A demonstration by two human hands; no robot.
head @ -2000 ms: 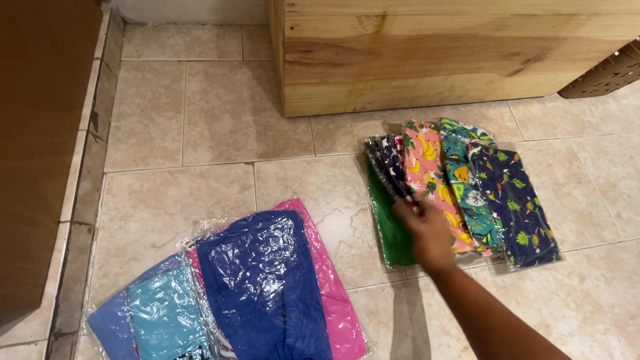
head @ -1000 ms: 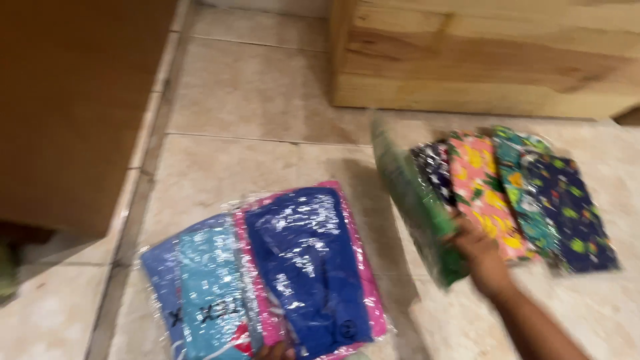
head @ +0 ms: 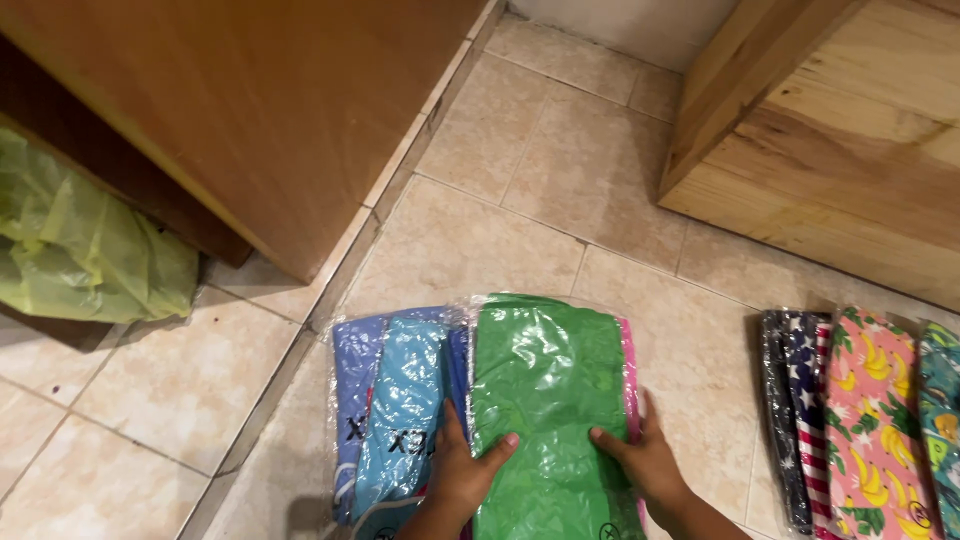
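A green folded garment in a clear plastic sleeve (head: pixel 551 375) lies on top of the left-hand group of packets. My left hand (head: pixel 461 476) holds its left edge, the thumb on top. At its right edge is my right hand (head: pixel 645 461), with the thumb on the plastic. Under it, a pink packet (head: pixel 631 360) shows as a strip on the right and a dark blue one (head: pixel 457 375) on the left. A light blue packet (head: pixel 405 397) overlaps a periwinkle one (head: pixel 352 360) farther left.
Patterned packets lie at the right: a banana print on pink (head: pixel 870 420), stars and stripes (head: pixel 810 405), a black one (head: pixel 780 420) and a teal print (head: pixel 945 397). A wooden box (head: pixel 840 165) stands upper right, a brown wooden panel (head: pixel 285 112) upper left, a yellow-green plastic bag (head: pixel 90 240) at left.
The green packet has moved from the patterned group at right onto the left group, over the dark blue and pink ones. Both hands are now on it. The view has swung left.
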